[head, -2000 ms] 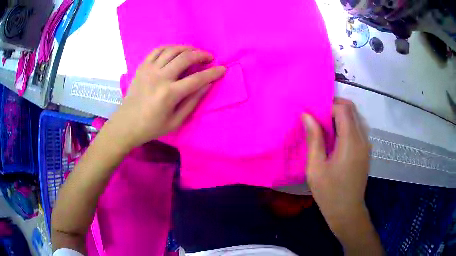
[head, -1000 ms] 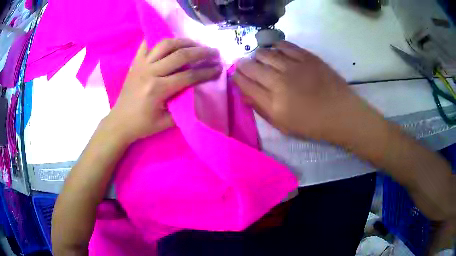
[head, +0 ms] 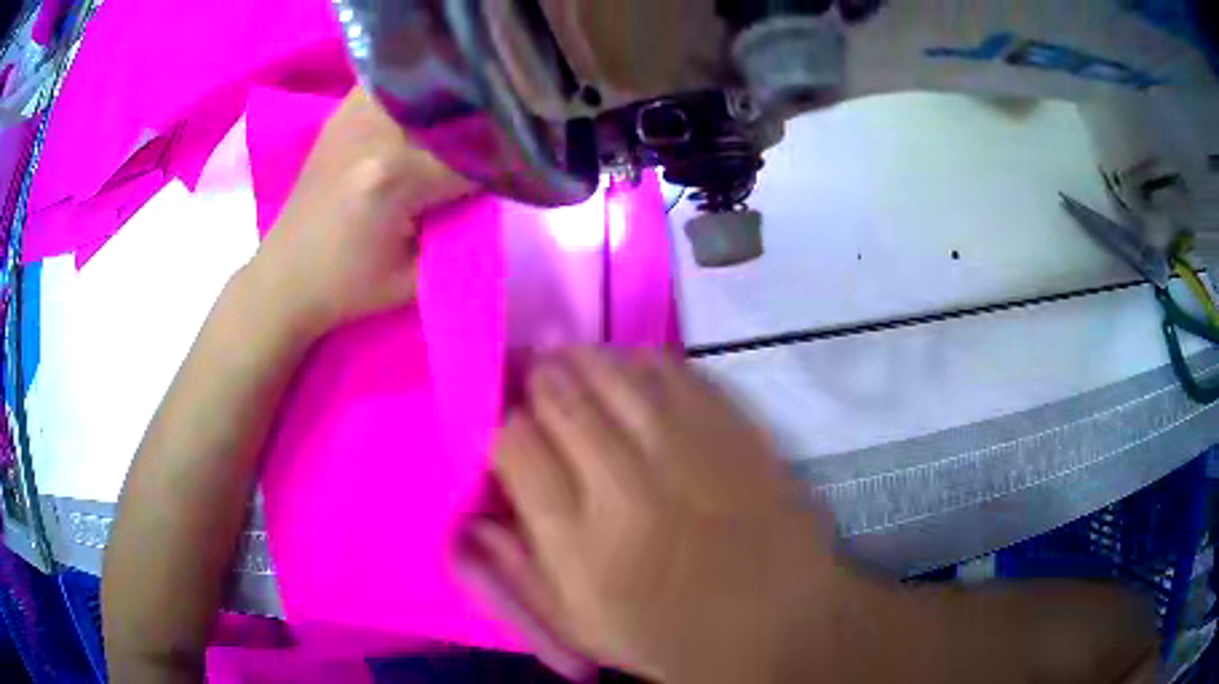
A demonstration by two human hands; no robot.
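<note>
The pink garment panel [head: 374, 454] lies folded on the machine table and hangs over its front edge. A pale strip [head: 555, 287] with a vivid pink band beside it runs up to the presser foot [head: 622, 167] under the sewing machine head [head: 521, 80]. My left hand [head: 361, 201] holds the fabric left of the foot, its fingers partly hidden behind the machine head. My right hand [head: 642, 494], blurred, lies on the near part of the strip and panel, fingers bent over the fabric; its thumb is at the panel's right part.
Scissors [head: 1136, 254] with green and yellow handles lie at the right. More pink cut pieces [head: 120, 107] lie at the upper left. A printed ruler strip [head: 989, 481] edges the table. A blue basket [head: 1150, 548] stands below the table at the right.
The machine head now covers more of the upper view. My right hand has moved from beside the foot down toward me onto the near fabric. My left hand remains on the fabric, further left.
</note>
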